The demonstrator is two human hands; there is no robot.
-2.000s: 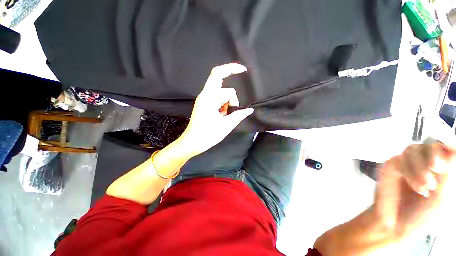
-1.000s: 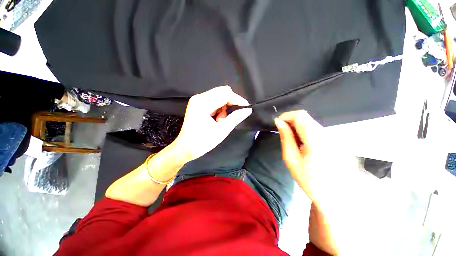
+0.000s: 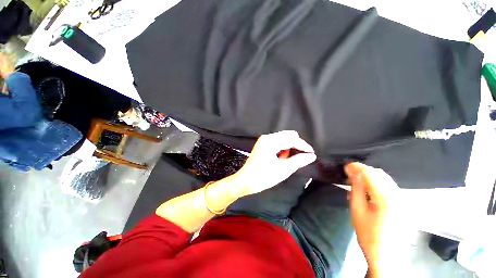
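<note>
The wide black fabric [image 3: 261,70] lies over the table and its near edge hangs towards my lap. My left hand [image 3: 283,160] pinches the folded edge between thumb and index finger. My right hand [image 3: 372,190] is just right of it, thumb and fingertips close together beside the cloth edge; a needle or thread cannot be made out there. A pale clip [image 3: 421,133] grips the fold at the right, with a pale twisted cord [image 3: 459,130] running right from it.
A black cylinder [image 3: 86,46] lies on the white table [image 3: 122,24] at upper left. A wooden stool [image 3: 122,144] stands on the grey floor at left. A person in blue denim [image 3: 38,136] is at the far left. A green box [image 3: 490,79] shows at the right edge.
The view has turned, so the scene sits lower and further right. My right hand came in from the far right to near the fold. My left hand still pinches the fold.
</note>
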